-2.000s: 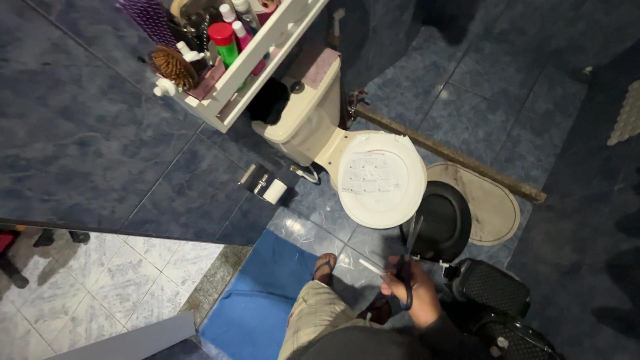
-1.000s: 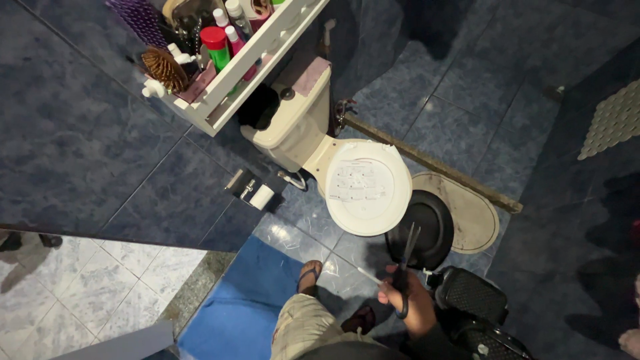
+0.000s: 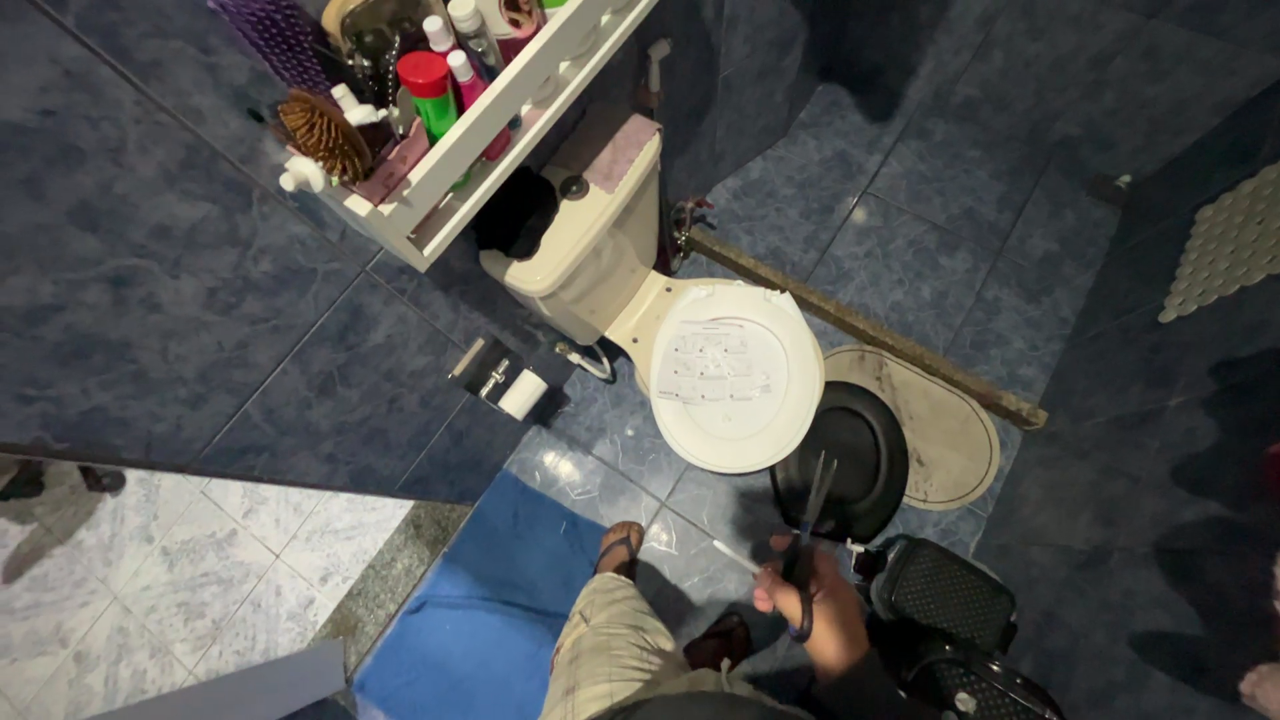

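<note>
My right hand (image 3: 825, 610) holds a pair of scissors (image 3: 812, 530), blades slightly apart and pointing up over a black toilet seat (image 3: 850, 465) on the floor. A thin white stick-like piece (image 3: 738, 557) also juts from the same hand. Above and left of the hand is the toilet with a white lid or seat (image 3: 730, 440), on which a printed sheet (image 3: 712, 362) lies flat. The toilet's cistern (image 3: 600, 245) stands behind it, against the wall. My left hand is not clearly in view.
A shelf (image 3: 480, 165) with bottles and a hairbrush (image 3: 322, 135) juts out at upper left. Below it is a toilet paper roll (image 3: 522, 394). A blue mat (image 3: 480, 610), a pale oval mat (image 3: 950, 440), a raised stone sill (image 3: 860, 325) and a black bin (image 3: 945, 595) lie around my feet.
</note>
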